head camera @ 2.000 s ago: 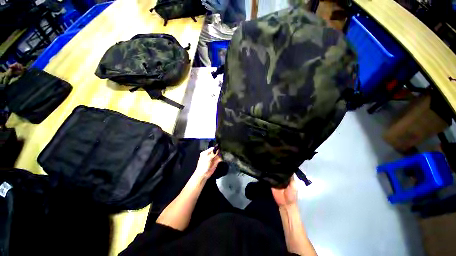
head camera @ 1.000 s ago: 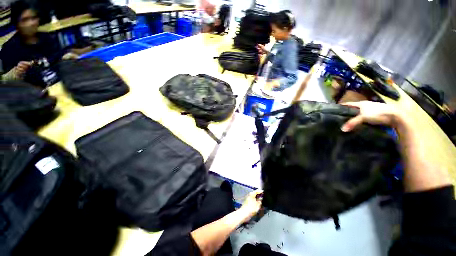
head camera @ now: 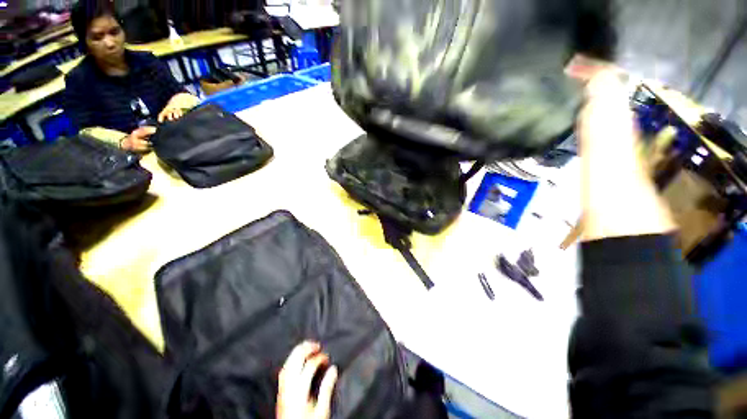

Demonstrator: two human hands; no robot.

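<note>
A camouflage backpack [head camera: 467,74], blurred and cut off by the top edge, is held up in the air by my right hand [head camera: 602,90] at its right side. Another camouflage backpack [head camera: 401,184] lies behind and below it on the long table, a strap hanging toward me. A black backpack [head camera: 262,286] lies flat on the table in front of me. My left hand [head camera: 306,383] rests on its lower part, fingers slightly bent and apart, with nothing visibly gripped. The grip of my right hand is partly hidden and blurred.
A person [head camera: 123,74] sits across the table with hands at a black bag [head camera: 211,146]. More black bags [head camera: 74,172] lie at the left. A white-topped table [head camera: 491,327] holds dark scraps or tools [head camera: 520,272]. Blue bins [head camera: 729,303] are at the right.
The camouflage backpack has been raised up and away over the table in my right hand. My left hand has let go of it and moved onto the black backpack. The view has turned left.
</note>
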